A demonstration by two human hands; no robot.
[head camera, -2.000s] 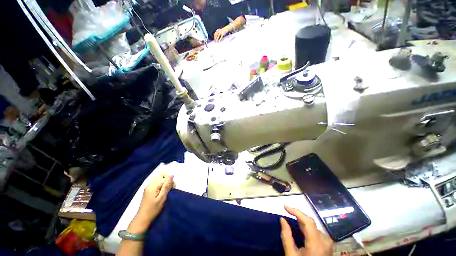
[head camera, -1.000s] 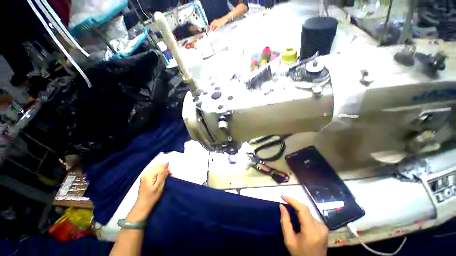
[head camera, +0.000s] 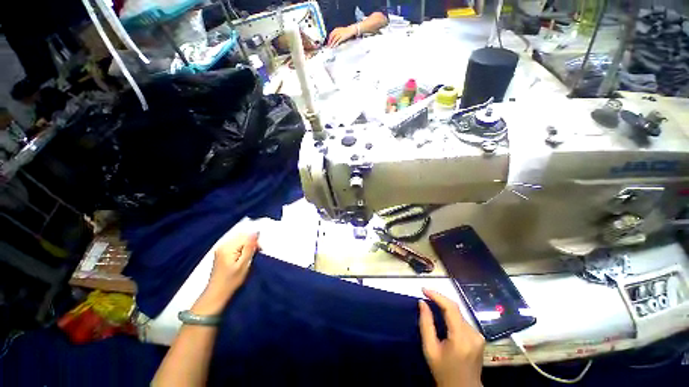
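Observation:
A navy knit panel [head camera: 325, 325] hangs between my two hands at the front edge of the white table, its top edge stretched nearly straight. My left hand [head camera: 230, 268] grips its upper left corner between thumb and fingers. My right hand [head camera: 452, 339] grips its upper right corner, thumb and fingers pinched on the cloth. The panel's lower part runs out of the picture. The sewing machine head [head camera: 408, 170] stands behind it, with the needle area [head camera: 359, 219] away from the cloth.
A smartphone [head camera: 483, 283] with a white cable, snips [head camera: 408, 255] and black-handled scissors [head camera: 408, 219] lie right of the needle. Navy cloth [head camera: 204, 234] and a black plastic bag [head camera: 196, 143] are at left. A dark thread cone [head camera: 487, 75] stands behind. Another person's hand [head camera: 344, 34] shows at the back.
The camera view has shifted, so the machine sits a little farther right and shows more of its right side. Both hands keep holding the navy panel in nearly the same way.

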